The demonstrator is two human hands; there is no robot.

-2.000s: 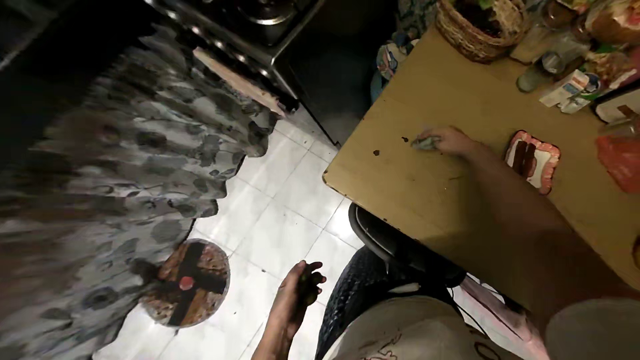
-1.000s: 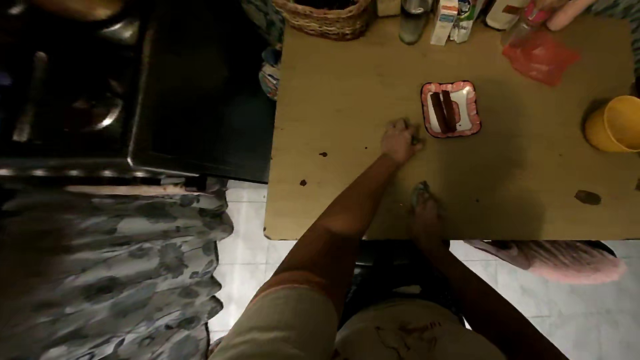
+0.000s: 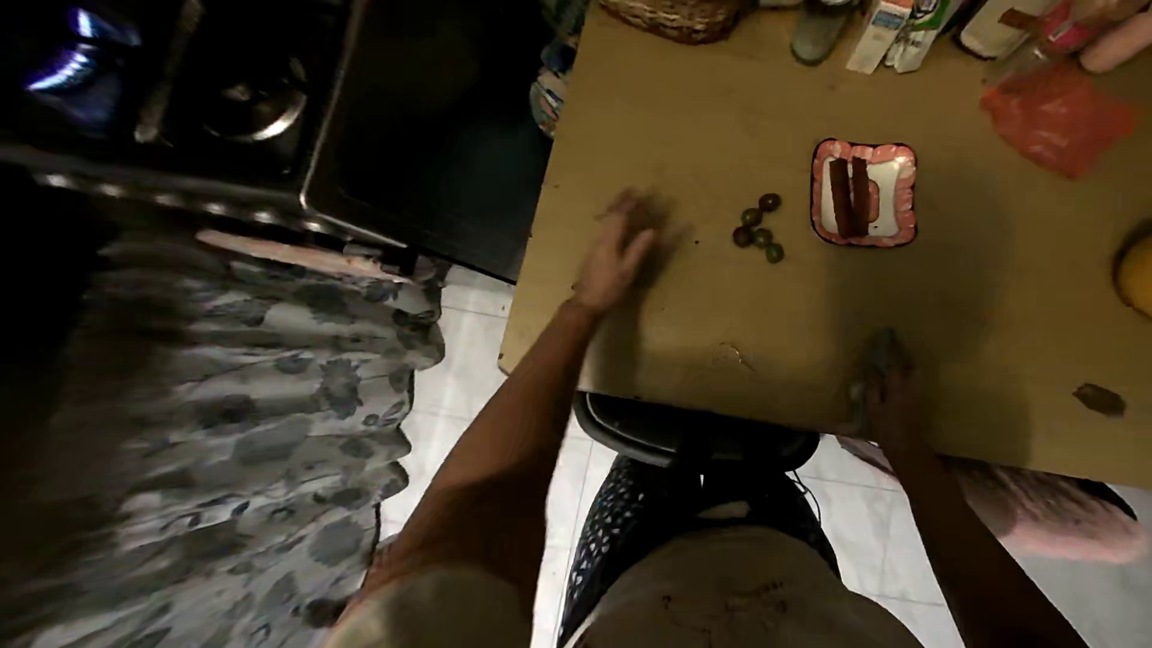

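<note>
My left hand (image 3: 616, 256) reaches over the left part of the wooden table, its fingers apart and blurred, with nothing seen in it. Near the table's front edge my right hand (image 3: 886, 391) is closed on a greyish cloth (image 3: 886, 346), blurred and partly hidden by the fingers. Between the hands and farther back lie several small round green and dark fruits (image 3: 762, 236). Just right of them sits a pink-rimmed square dish (image 3: 907, 198) with two dark brown bars (image 3: 850, 198) in it.
A gas stove (image 3: 252, 180) with a blue flame stands at left, above a floral curtain (image 3: 297, 387). A wicker basket (image 3: 679, 20), glass jar (image 3: 819, 36), cartons (image 3: 880, 36) and red plastic bag (image 3: 1057, 117) line the back. A yellow container (image 3: 1141, 270) is at right; a black seat (image 3: 684, 427) is below.
My left hand has moved left from near the dish. The small round fruits now show on the table beside the dish. My right hand, with the cloth, remains near the front edge.
</note>
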